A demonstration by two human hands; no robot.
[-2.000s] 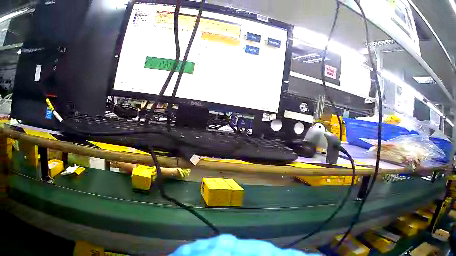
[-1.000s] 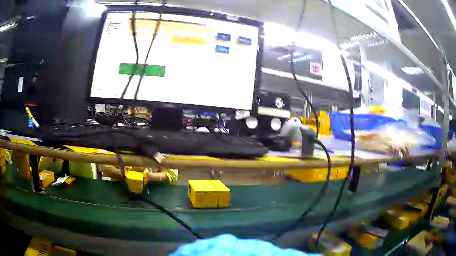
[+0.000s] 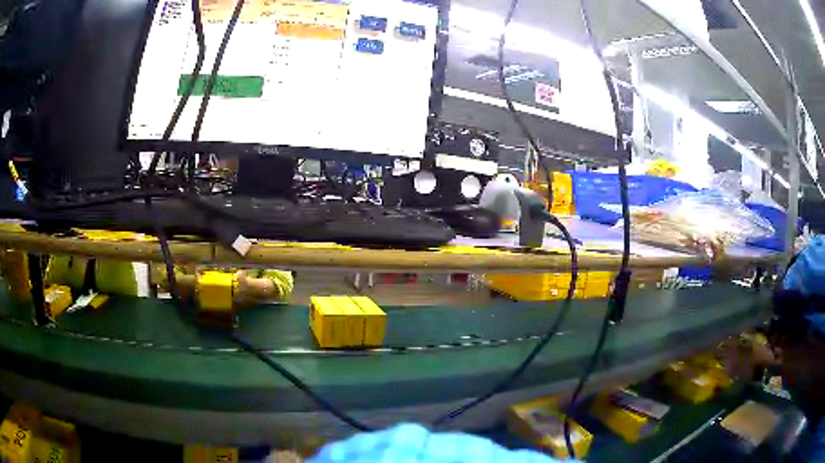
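Neither of my hands can be made out; a small tan patch at the bottom edge is too cut off to identify. A short row of yellow retail boxes (image 3: 347, 322) stands on the green belt (image 3: 434, 336) below the shelf. Left of it, another person's hands are at a yellow box (image 3: 216, 293). The monitor (image 3: 298, 86) shows a white page with a green bar. The keyboard (image 3: 308, 220) lies below it, with the grey-white barcode scanner (image 3: 525, 210) standing to its right.
Black cables (image 3: 622, 181) hang across the view. Open yellow boxes (image 3: 630, 413) lie on the lower right belt, near a person in a blue cap (image 3: 808, 269). Yellow boxes (image 3: 41, 436) show at bottom left. Plastic bags (image 3: 701, 220) and a blue bin (image 3: 633, 194) are on the shelf.
The view has shifted right and down, so the monitor and shelf sit further left and higher. The person in the blue cap has come into view at right. More lower boxes show.
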